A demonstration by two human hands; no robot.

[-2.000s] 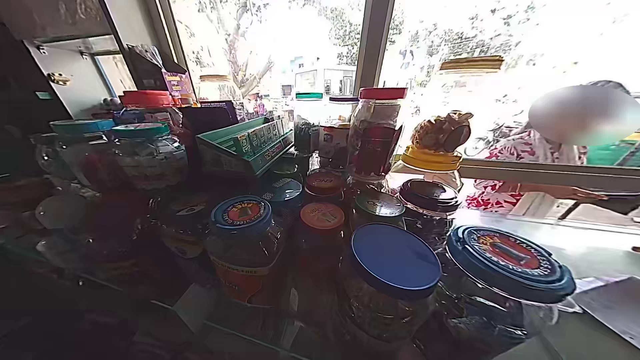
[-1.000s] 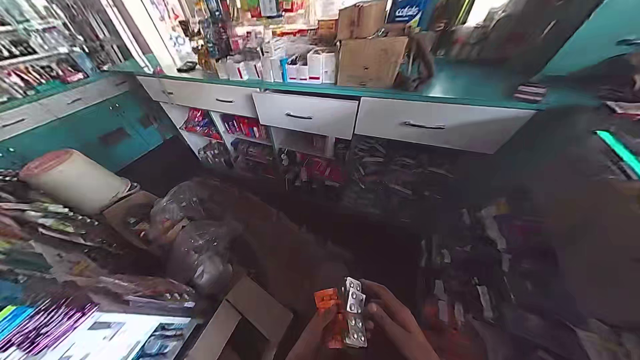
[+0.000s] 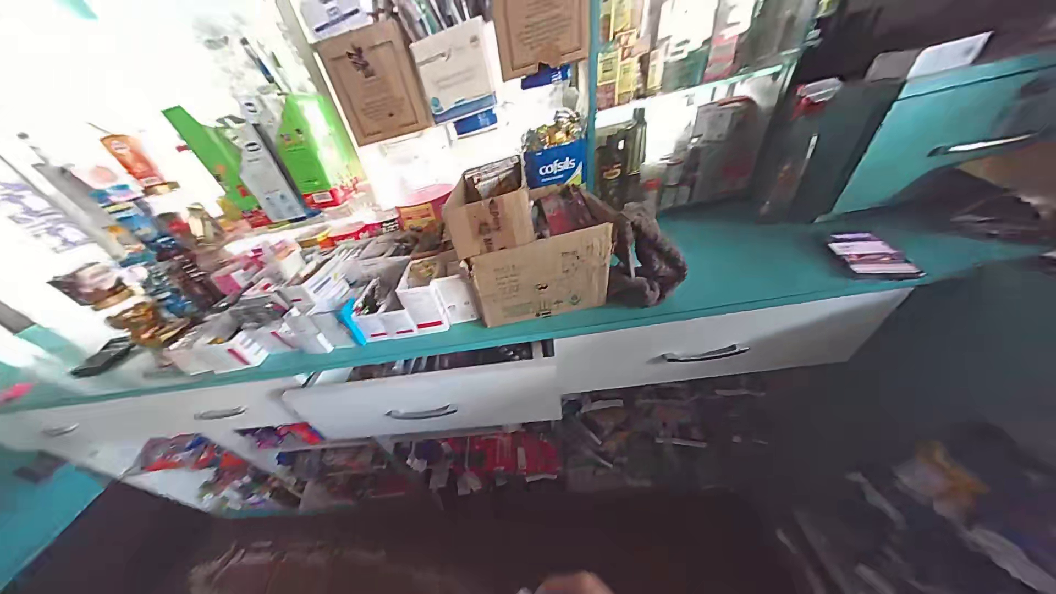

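Note:
At the bottom edge of the head view, a small blurred part of a hand [image 3: 573, 584] shows; which hand it is cannot be told, and whatever it holds is hidden. Beyond it stands a counter with a teal top [image 3: 742, 256]. A partly open white drawer [image 3: 495, 400] lies under the counter top, with packets inside. On the counter, an open cardboard box [image 3: 544, 276] holds smaller packs, and a smaller carton [image 3: 491, 223] leans in it. White medicine cartons [image 3: 425, 301] stand in a row to its left.
A brown cloth-like bundle [image 3: 652, 256] lies right of the box. A stack of flat packs [image 3: 874, 254] sits farther right. Closed drawers [image 3: 701, 355] flank the open one, above shelves of mixed packets [image 3: 503, 458]. Bottles and green cartons [image 3: 309, 144] stand at the back left.
The view has swung from the jars by the window to the drawer counter, now nearer. One second ago two hands held blister strips and an orange pack; now only a bit of one hand shows.

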